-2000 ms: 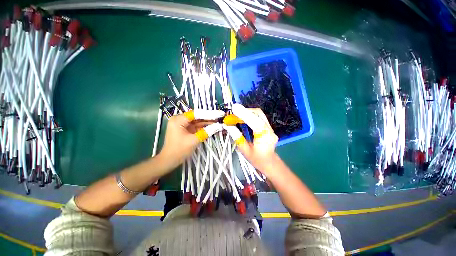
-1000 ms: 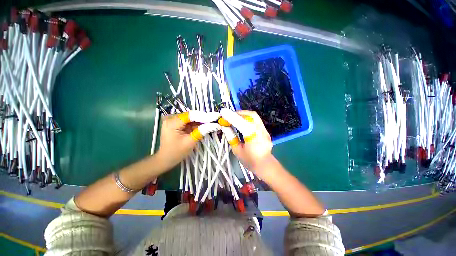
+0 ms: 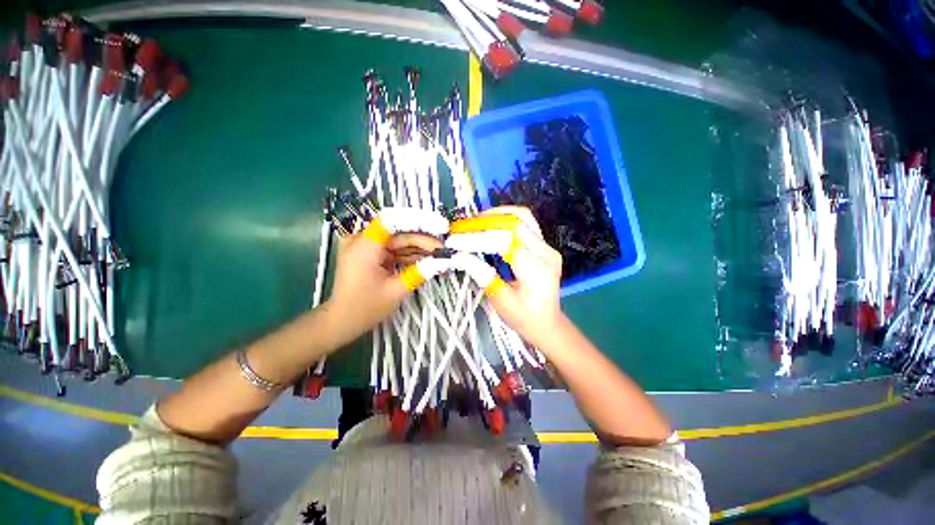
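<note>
My left hand (image 3: 374, 269) and my right hand (image 3: 516, 269) meet above the centre bundle, fingertips together. Both have white and yellow-orange coverings on the thumb and fingers. A small dark thing (image 3: 443, 252) shows between the fingertips, mostly hidden; whether it is a black part or a dark cable end I cannot tell. The centre bundle of white cable assemblies (image 3: 435, 344) lies under the hands, dark ends away from me, red end pieces (image 3: 496, 418) towards me. The blue bin (image 3: 627, 231) is right of the bundle and holds many loose black parts (image 3: 567, 185).
Other cable bundles lie at the left (image 3: 62, 195), at the far side (image 3: 500, 39) and at the right (image 3: 807, 236) on clear plastic. A long pale strip (image 3: 410, 33) crosses the far side of the green mat (image 3: 226, 205). Yellow tape (image 3: 475, 84) runs behind the bundle.
My hands stay above the bundle. My right fingers have changed their pose and now lie more sideways, and the fingertips are pressed closer together. The bin and bundles have not moved.
</note>
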